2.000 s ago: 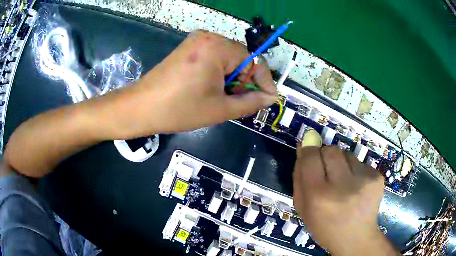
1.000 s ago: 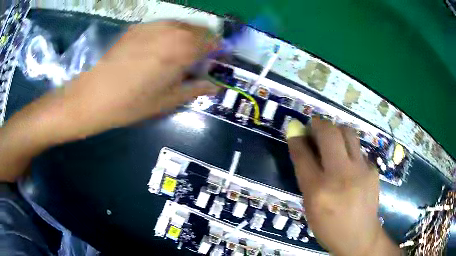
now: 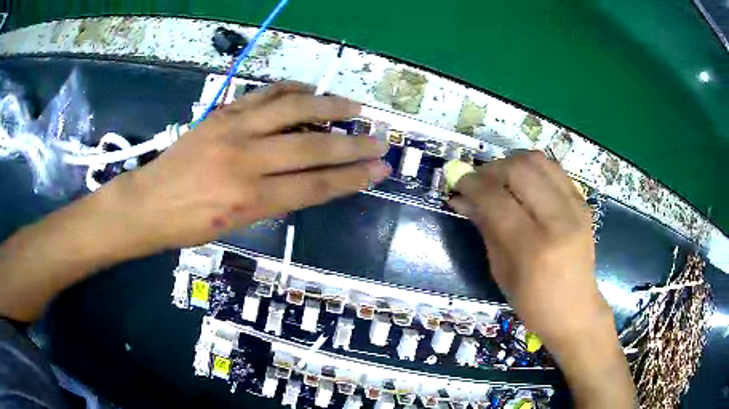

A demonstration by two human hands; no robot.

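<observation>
A power strip housing (image 3: 411,162) lies open side up along the pale rail, partly hidden by both hands. My left hand (image 3: 280,156) lies over its left part, fingers spread and pointing right. My right hand (image 3: 531,216) is over its right part, fingers bent, with a pale yellow finger cot (image 3: 457,174) on the thumb; what is under the fingertips is hidden. A blue wire (image 3: 244,56) stands up from behind my left hand. The white power cord (image 3: 148,146) meets the housing's left end.
Two more housings (image 3: 380,331) lie nearer me, with yellow square components (image 3: 199,293) at their left ends. A clear plastic bag (image 3: 60,132) is at the left. A pile of copper strips (image 3: 675,335) is at the right. A black object (image 3: 229,40) sits on the rail (image 3: 400,88).
My left hand has moved from holding up the wires to lying over the housing. The blue wire now stands farther left. The yellow-green wire is out of sight. The view has shifted, so things appear farther left.
</observation>
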